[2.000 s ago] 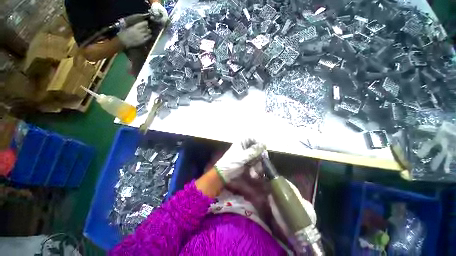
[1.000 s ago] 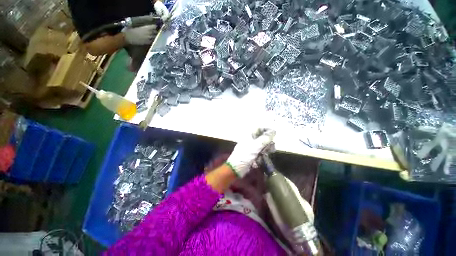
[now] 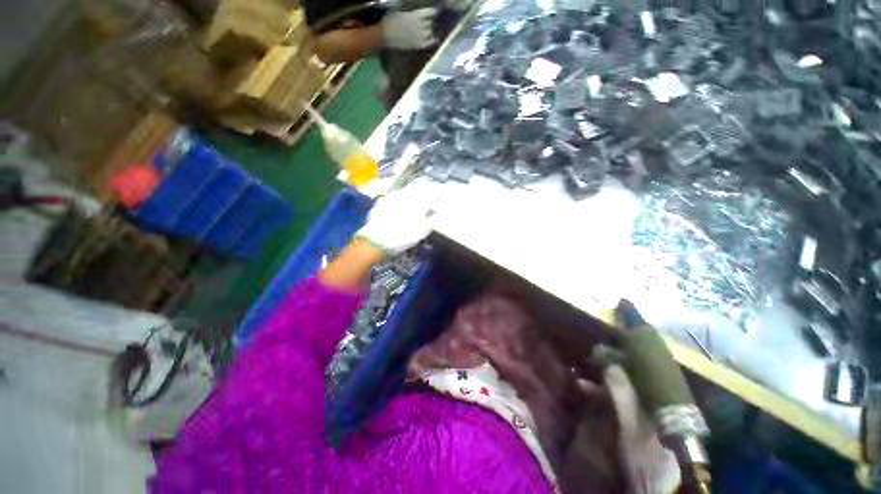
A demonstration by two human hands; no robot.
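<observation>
My left hand, in a white glove, is blurred over the table's near left edge, above the blue parts bin. Whether it holds anything cannot be seen. My right hand, in a white glove, is around the olive-green air tool. The tool's dark tip is at the table's front edge and its silvery collar points down right. No workpiece shows at the tip. Grey castings partly fill the bin, and my left forearm hides some of them.
A large heap of grey castings covers the white table, with silvery chips at right. An oil bottle is at the left corner. Another person's gloved hand is beyond. Stacked blue bins and cartons stand left.
My left hand has moved left, from near the tool tip to over the table edge by the bin. The view has turned left, and the right hand still holds the tool.
</observation>
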